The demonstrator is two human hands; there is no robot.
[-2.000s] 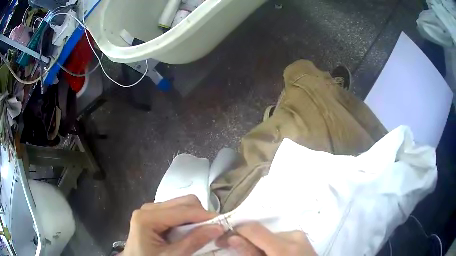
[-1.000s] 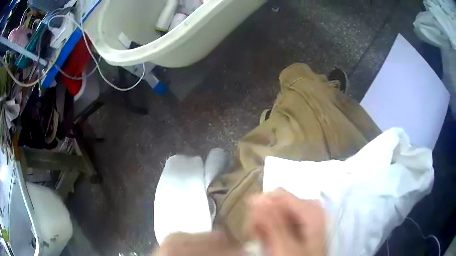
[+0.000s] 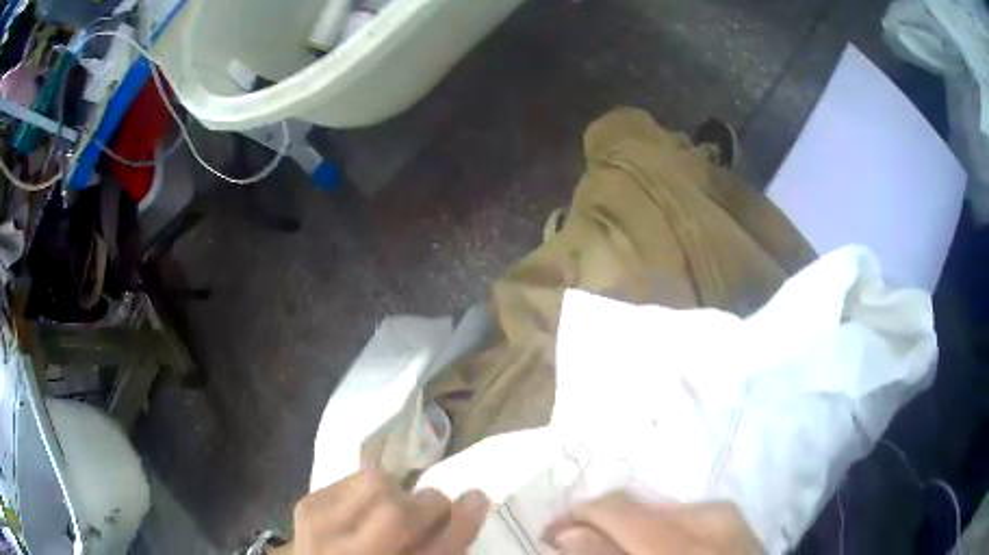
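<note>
A white garment [image 3: 662, 401] lies over my lap, with fine dark lines and a stitched strip showing between my hands. Its stiffer white end [image 3: 369, 392] hangs to the left of my knee. My left hand [image 3: 385, 518] is at the bottom of the view with its fingers closed on the cloth edge. My right hand [image 3: 651, 527] is to its right, blurred and cut off by the lower edge, with its fingertips on the cloth. I cannot tell whether it holds a tool.
A cream tub [image 3: 358, 92] holding white cones stands at the top. A cluttered blue-edged table [image 3: 108, 119] is at the upper left. A flat white sheet [image 3: 868, 173] lies at the right, below a clear plastic bag [image 3: 949, 54]. A white tub [image 3: 98, 477] is at the lower left.
My hands were close together at the seam, then blurred in motion over the cloth. They are now apart, and the strip between them is exposed. The whole view has shifted slightly.
</note>
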